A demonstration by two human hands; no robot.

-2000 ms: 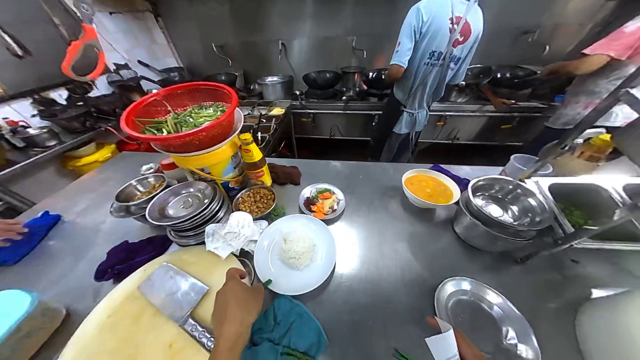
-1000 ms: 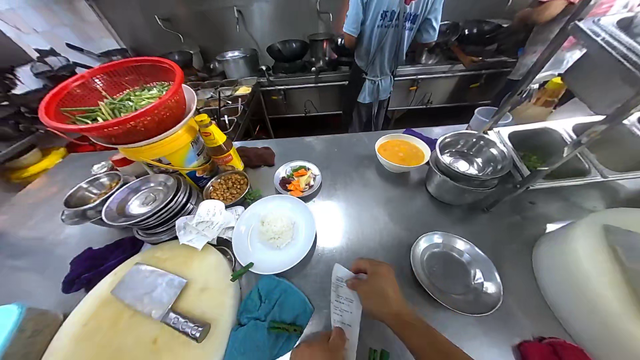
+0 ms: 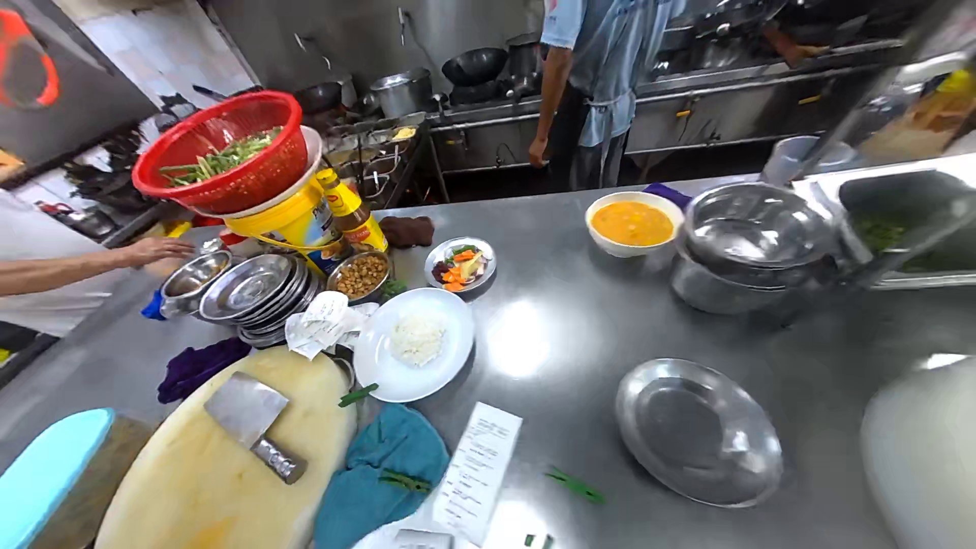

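Observation:
Neither of my hands shows in this frame. A long printed paper slip (image 3: 479,465) lies on the steel counter at the bottom centre, beside a teal cloth (image 3: 389,465). A green clothes peg (image 3: 575,485) is to the slip's right, and another green peg (image 3: 405,480) rests on the cloth. An oval steel plate (image 3: 698,435) is further right. To the left, a cleaver (image 3: 252,427) lies on a round chopping board (image 3: 229,488). A white plate (image 3: 381,374) holds rice (image 3: 418,338).
Behind stand a bowl of orange soup (image 3: 631,223), steel bowls (image 3: 751,236), a small vegetable dish (image 3: 460,264), stacked steel plates (image 3: 255,290) and a red basket (image 3: 221,152). One person (image 3: 602,69) stands by the stoves; another person's arm (image 3: 91,263) reaches in from the left.
Both my hands, which held the paper slip one second ago, have gone out of view. The slip now lies at the bottom centre. An arm has appeared at the left.

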